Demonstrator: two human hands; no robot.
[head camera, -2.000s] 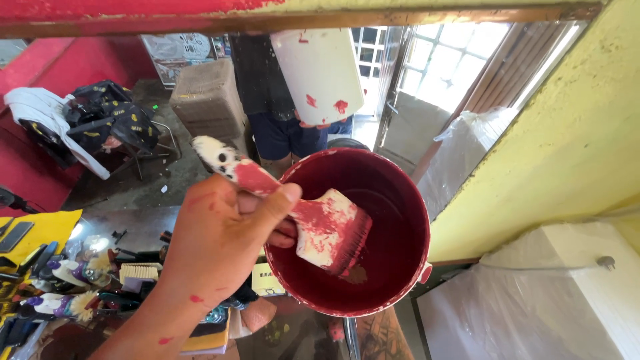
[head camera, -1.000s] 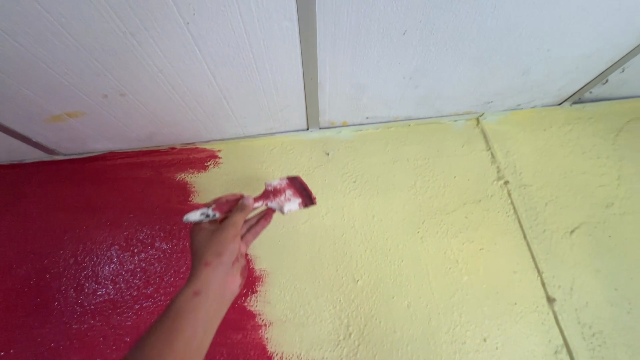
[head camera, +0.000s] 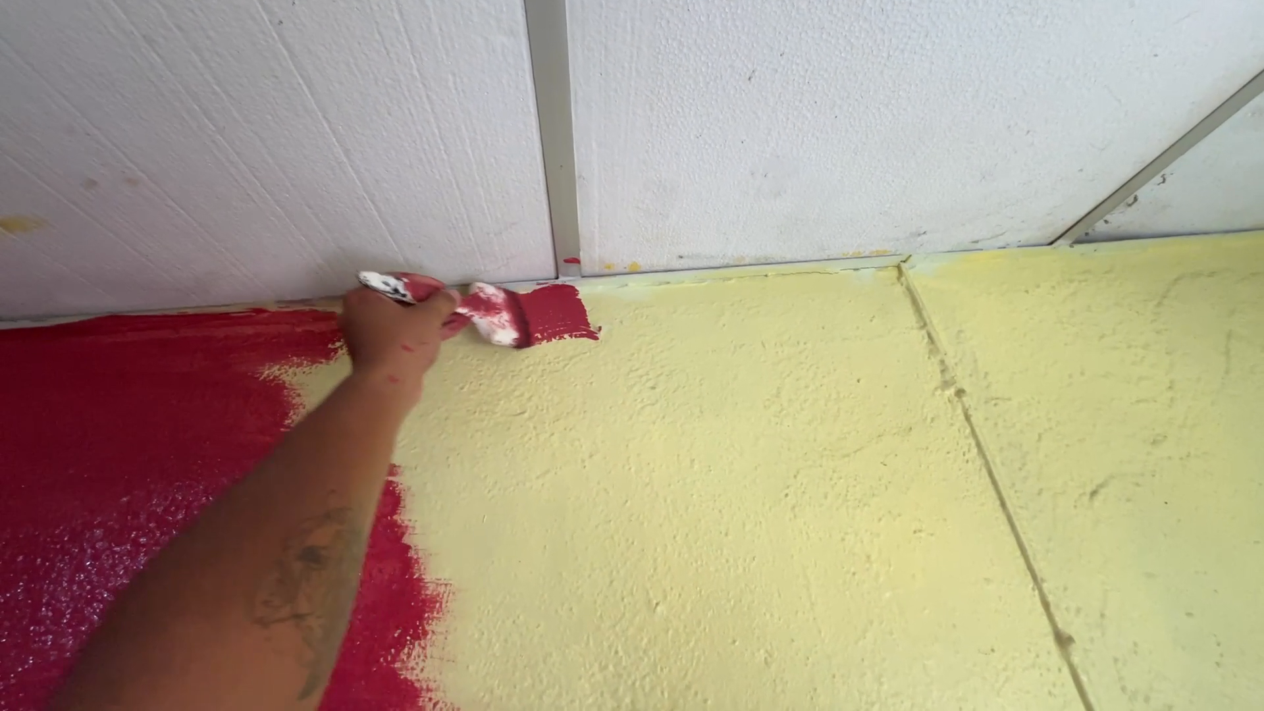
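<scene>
My left hand (head camera: 395, 331) grips a paintbrush by its handle (head camera: 387, 286), thumb on the near side. White and red paint smears cover the brush's ferrule area (head camera: 494, 314), and its bristles touch the wall just below the ceiling edge. A short patch of wet red paint (head camera: 561, 312) lies directly right of the bristles. Solid red paint (head camera: 148, 425) covers the wall at the left, its ragged edge meeting the pale yellow wall (head camera: 691, 474). Red specks mark my hand, and the forearm bears a tattoo. My right hand is not in view.
White textured ceiling panels (head camera: 790, 118) meet the wall's top edge, divided by a grey metal strip (head camera: 558, 138). Small red and yellow marks lie near the strip's foot. A raised seam (head camera: 987, 464) runs down the yellow wall at the right.
The brush was over a red-coated pail two seconds ago, then in front of the yellow wall. It now touches the wall's top, where a fresh red patch shows. The view has swung up from the pail.
</scene>
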